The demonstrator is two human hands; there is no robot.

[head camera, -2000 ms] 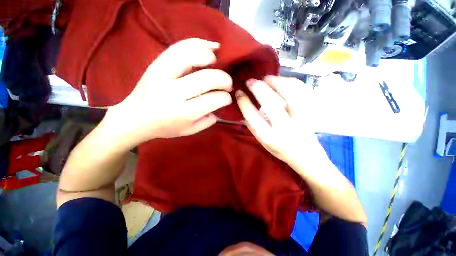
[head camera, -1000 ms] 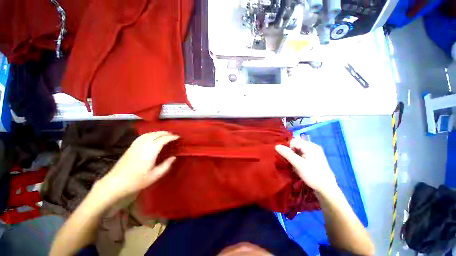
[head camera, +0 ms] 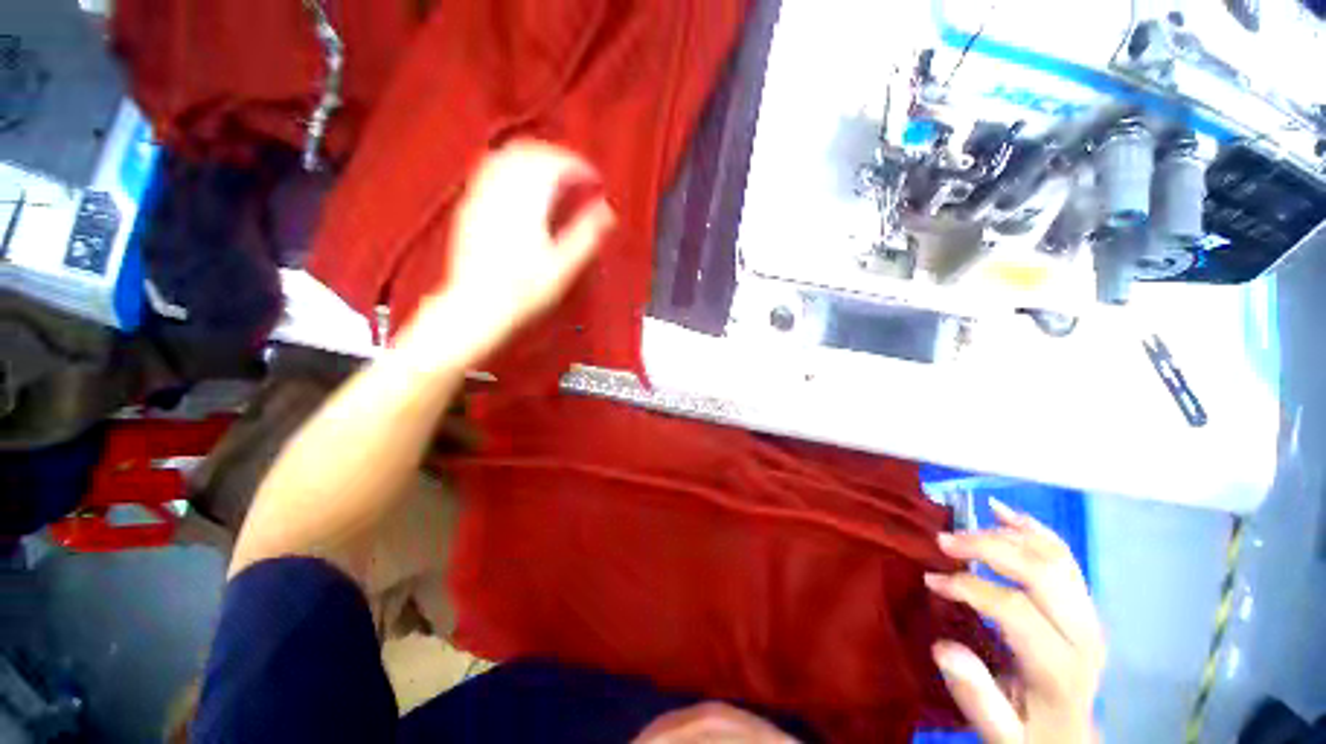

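Large red cloth (head camera: pixel 698 567) lies over my lap, below the table's front edge, with a long fold or seam across it. More red cloth (head camera: pixel 422 218) lies on the table at the left. My left hand (head camera: pixel 527 240) is over this table cloth, slightly blurred, fingers curled; whether it pinches any cloth cannot be told. My right hand (head camera: pixel 1025 625) is at the right end of the lap cloth, fingers apart, with the fingertips at the cloth's edge and no clear grip.
The overlock machine (head camera: pixel 945 189) stands at the back right. Black snips (head camera: pixel 1174 381) lie on the white table (head camera: pixel 1018 422). A ruler strip (head camera: pixel 655 394) runs along its front edge. A speckled cord (head camera: pixel 329 87) lies at upper left. A blue bin (head camera: pixel 1069 512) is beside my right hand.
My left hand has moved from the lap cloth up over the red cloth on the table. My right hand has shifted right and down. The view has turned, showing more of the machine.
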